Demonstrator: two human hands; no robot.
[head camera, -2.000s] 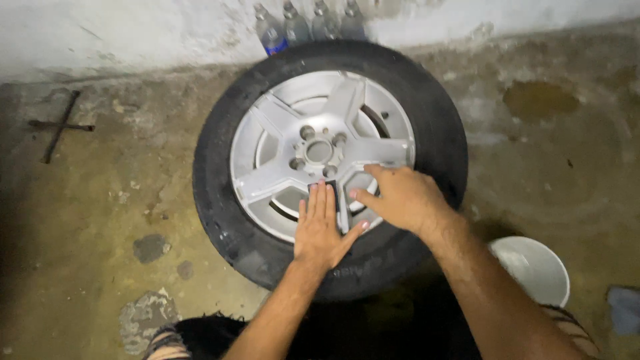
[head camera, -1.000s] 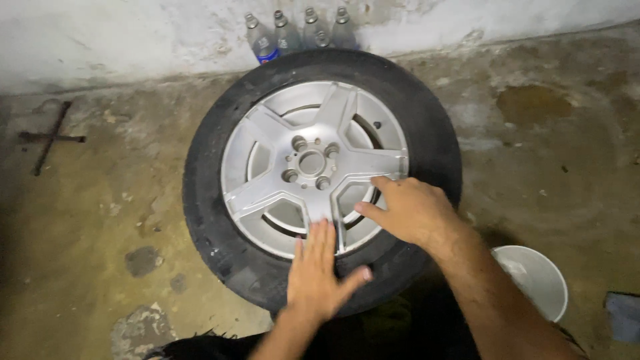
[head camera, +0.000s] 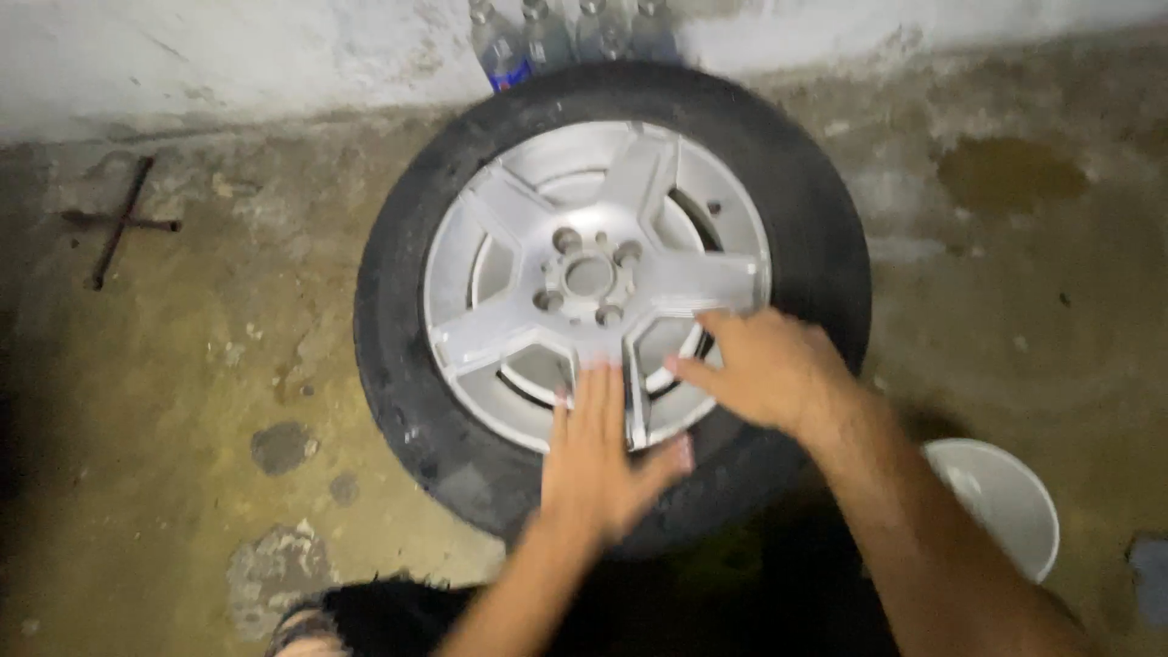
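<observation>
A silver five-spoke alloy wheel (head camera: 511, 333) with a black tire (head camera: 821, 228) lies flat on the floor, its hub facing up. My left hand (head camera: 593, 456) rests on the lower spoke, fingers stretched toward the hub and thumb spread out to the right. Whether anything thin lies under those fingertips cannot be made out. My right hand (head camera: 771, 370) is at the wheel's lower right, index finger by the edge of the right spoke and thumb over the gap between spokes. Its other fingers are mostly hidden, and no object shows in it.
Several clear plastic bottles (head camera: 547, 41) stand between the tire and the white wall (head camera: 274, 55). On the floor at left lies a rusty cross-shaped lug wrench (head camera: 123, 222). A white bucket (head camera: 1036, 511) stands at lower right, with a bluish-grey cloth-like item (head camera: 1152, 575) beyond it.
My left hand slid along the lower spoke away from the hub, then a little back toward it. A small dark piece showed at its fingertips two seconds ago. My right hand stays by the right spoke.
</observation>
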